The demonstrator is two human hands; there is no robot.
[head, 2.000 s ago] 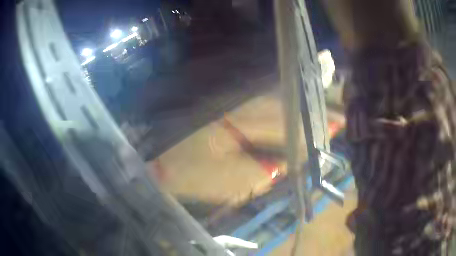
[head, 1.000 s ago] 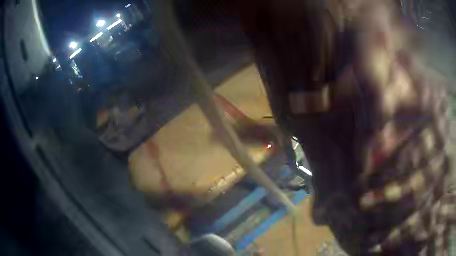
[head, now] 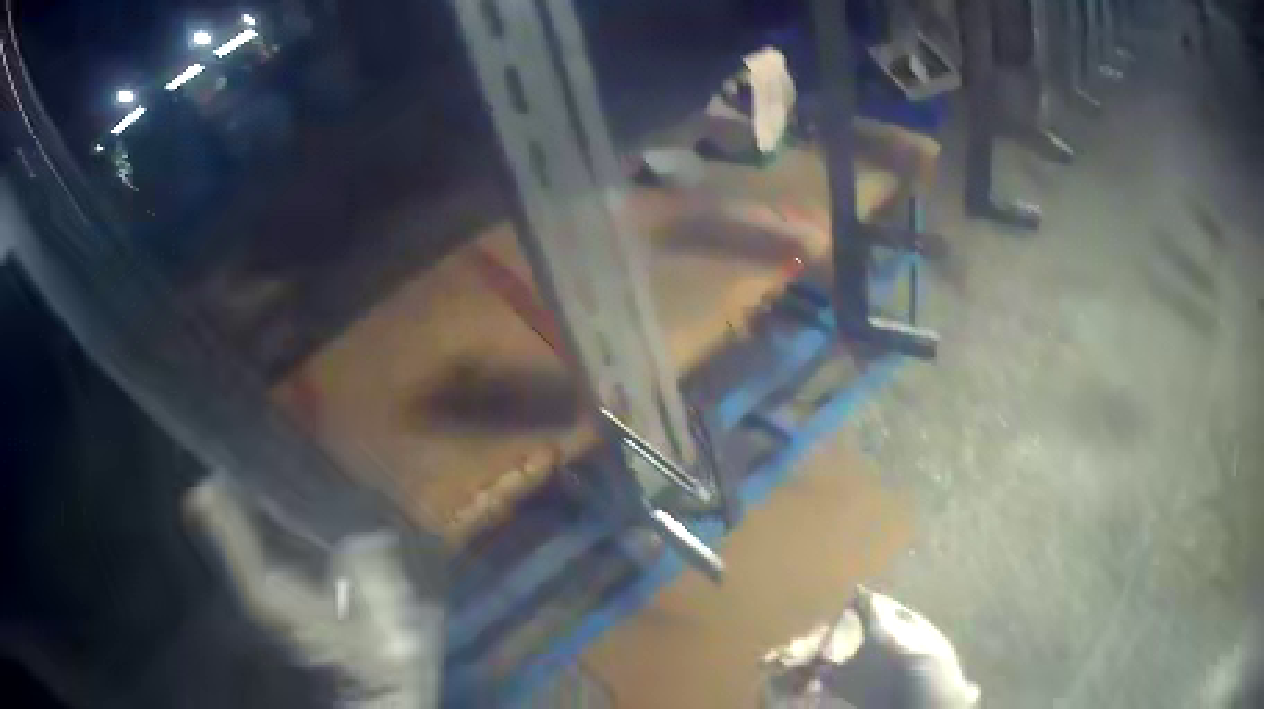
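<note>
A grey slotted upright (head: 589, 236) hangs or stands tilted in the centre, with short bright bracket arms (head: 686, 537) at its lower end. A large blurred profile (head: 153, 374) runs diagonally down the left side. A pale blurred shape, seemingly my gloved left hand (head: 340, 616), is at this profile's lower end; its grip is not clear. A white glove, seemingly my right hand (head: 901, 658), is at the bottom edge, right of centre, cut off and apart from the central upright. Its fingers are not clear.
Tan cardboard (head: 381, 374) with red tape lies on a blue frame (head: 790, 450). A darker upright (head: 843, 180) with a foot stands beyond, and more recede along the grey floor (head: 1081, 457). A white object (head: 769, 100) is at the cardboard's far end. Tan cardboard (head: 790, 554) lies below.
The plaid sleeve that covered the right side has gone from view, uncovering the floor and the row of uprights. A slotted upright now shows in the centre, and pale gloves show low in the picture.
</note>
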